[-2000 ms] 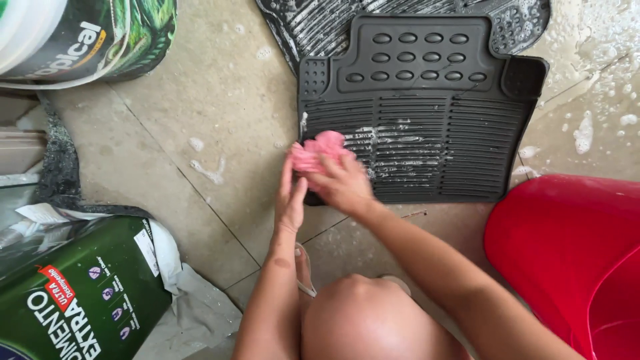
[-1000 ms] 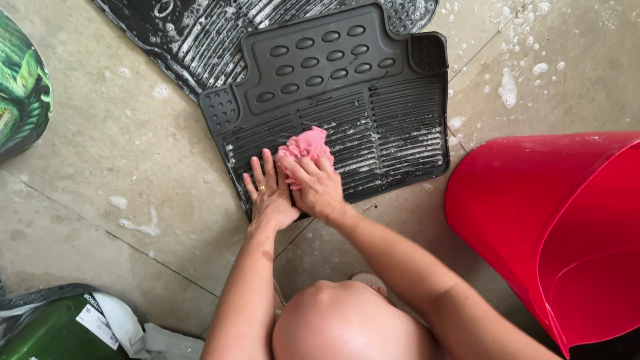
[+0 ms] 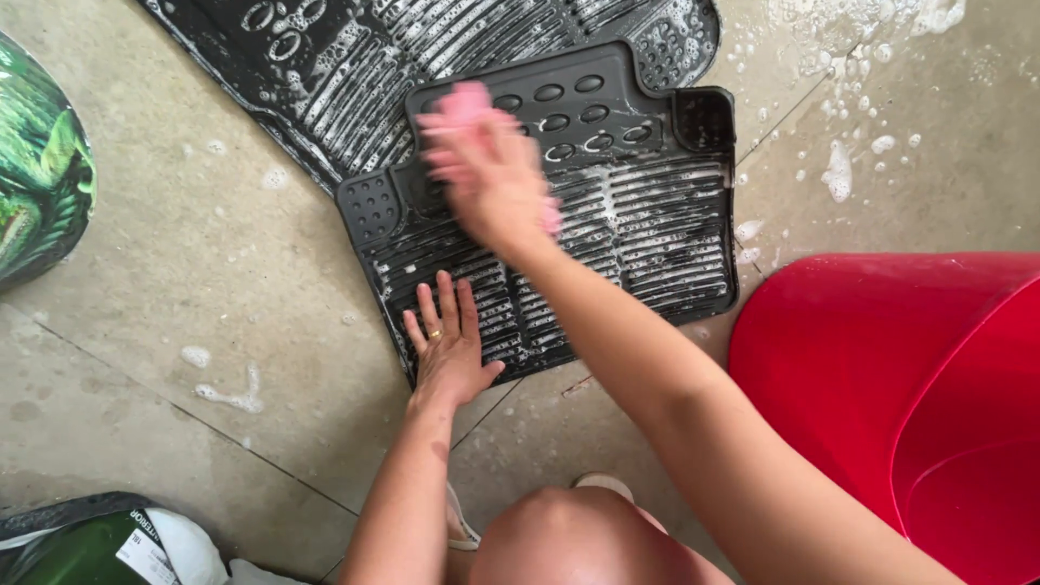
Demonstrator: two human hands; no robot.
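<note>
A black rubber car floor mat (image 3: 561, 325) lies on the tiled floor, with white suds in its ridges. My left hand (image 3: 452, 349) rests flat on its lower left corner, fingers spread, holding nothing. A pink cloth (image 3: 467, 101) is in my right hand (image 3: 500, 179), over the upper left part of the mat; both are blurred, and the fingertips are hard to make out. Behind and partly beneath this mat lies a second, foam-covered black mat (image 3: 357, 89).
A large red tub (image 3: 804, 349) lies close on the right. At the left edge stands a container with a green leafy print (image 3: 41, 179). A green container (image 3: 81, 552) sits at the lower left. Suds (image 3: 841, 171) spot the floor tiles.
My right hand has moved with the pink cloth from the ridged part up to the mat's upper left, away from my left hand. More suds show on the ridges. The view has shifted.
</note>
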